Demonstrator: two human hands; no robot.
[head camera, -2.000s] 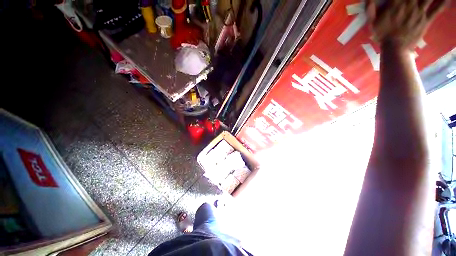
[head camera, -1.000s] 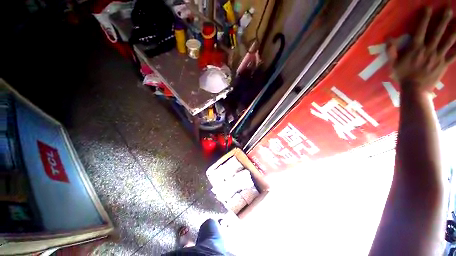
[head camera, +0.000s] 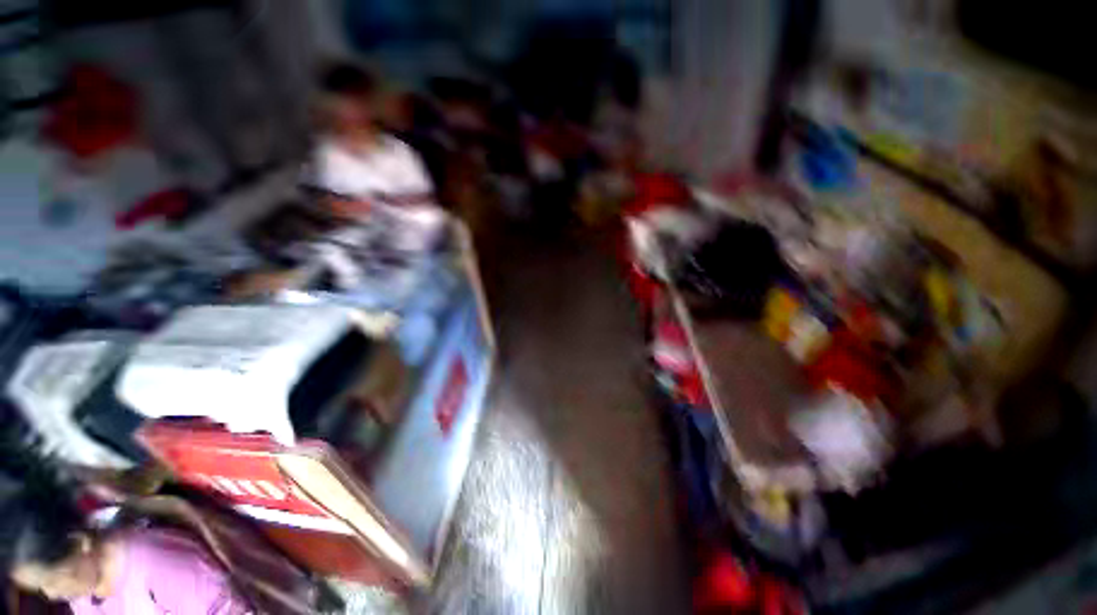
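Observation:
Neither of my hands is in the picture. The frame is badly blurred. Nearest in front is a glass display counter (head camera: 439, 421) at left centre, with a red front panel and a light-blue side. A white cloth or paper cover (head camera: 223, 366) lies over its top. On the right stands a cluttered table (head camera: 740, 390) bearing a black bag-like thing (head camera: 728, 262), red and yellow items and a pale rounded thing (head camera: 842, 439).
A person in a white top (head camera: 373, 168) is behind the counter. A person in pink (head camera: 169, 577) is at the lower left edge. A floor aisle (head camera: 559, 396) runs between counter and table. Red objects (head camera: 734, 586) are below the table.
The view has swung up and left into the shop. My hand on the red sign, the sign and the open carton have left the picture. Two people now show.

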